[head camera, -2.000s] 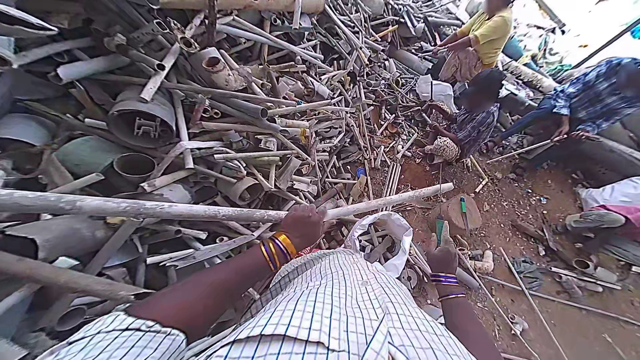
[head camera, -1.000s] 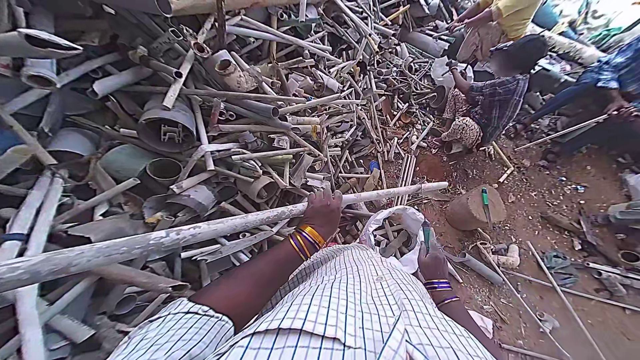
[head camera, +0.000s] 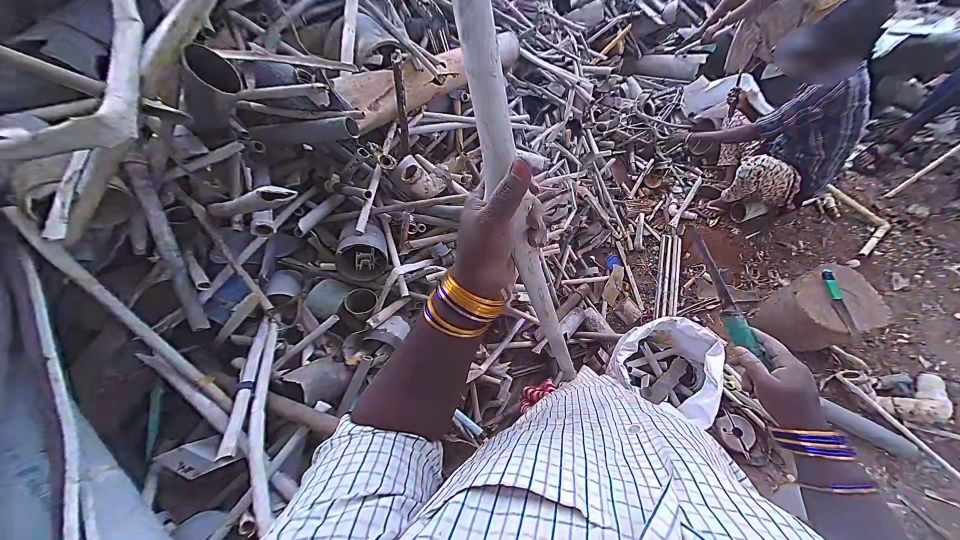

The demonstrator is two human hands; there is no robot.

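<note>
A long grey-white plastic pipe (head camera: 485, 82) stands steeply in front of me, its upper end out of view, its lower end near my waist. My left hand (head camera: 491, 229) is wrapped round it at mid-length. To the right, my right hand (head camera: 780, 375) grips the green handle of a knife (head camera: 718, 281), whose dark blade points up and away. Between my hands, close to my shirt, an open white sack (head camera: 709, 405) holds cut pipe pieces (head camera: 666, 381).
A heap of scrap pipes (head camera: 420, 202) spreads left and ahead. A round block (head camera: 795, 307) with a second green-handled blade (head camera: 832, 289) on it stands at right. A crouching person (head camera: 814, 142) works beyond; other people are partly visible. Fittings (head camera: 926, 401) lie on the soil.
The pipe in my left hand has swung from slanting across the view to nearly upright, and that hand has risen. The knife blade in my right hand now shows clearly. The view has shifted left.
</note>
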